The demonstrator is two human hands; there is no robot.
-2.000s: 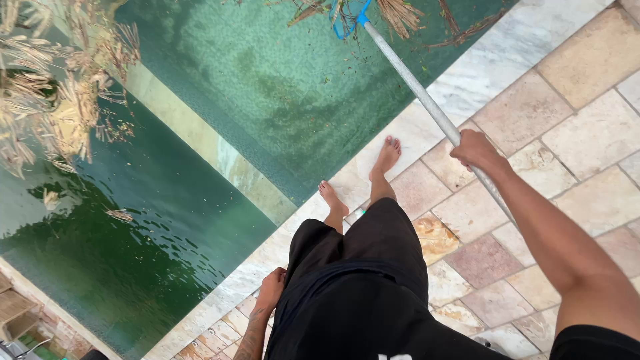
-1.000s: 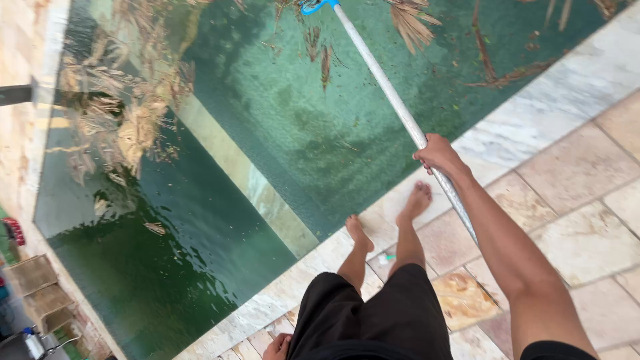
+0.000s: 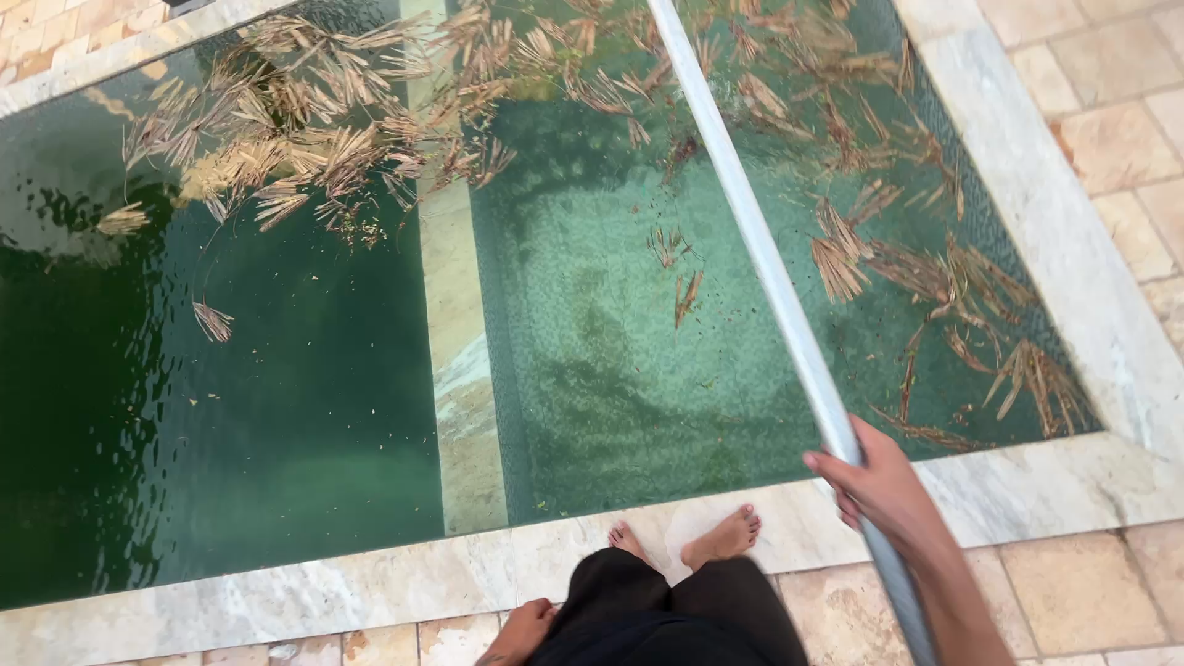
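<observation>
My right hand (image 3: 874, 476) grips a long pale metal pole (image 3: 749, 213) that slants up over the pool and leaves the view at the top; its far end is out of sight. Low in the view, my left hand (image 3: 529, 629) rests beside my dark shorts, its fingers partly hidden, and no object shows in it. Dry palm fronds (image 3: 342, 157) float in a thick mass at the upper left, and more fronds (image 3: 953, 277) lie in the water right of the pole. Small leaf bits (image 3: 686, 298) drift over the lighter green part.
My bare feet (image 3: 726, 536) stand on the marble pool edge (image 3: 305, 592). A submerged stone divider (image 3: 453, 342) splits the green water. Another marble edge (image 3: 1045, 203) runs up the right side. Stone paving (image 3: 1078, 592) surrounds the pool.
The view has swung and shows more of the pool's far and right parts. The pole's blue end, visible earlier, is out of view. My right hand still holds the pole.
</observation>
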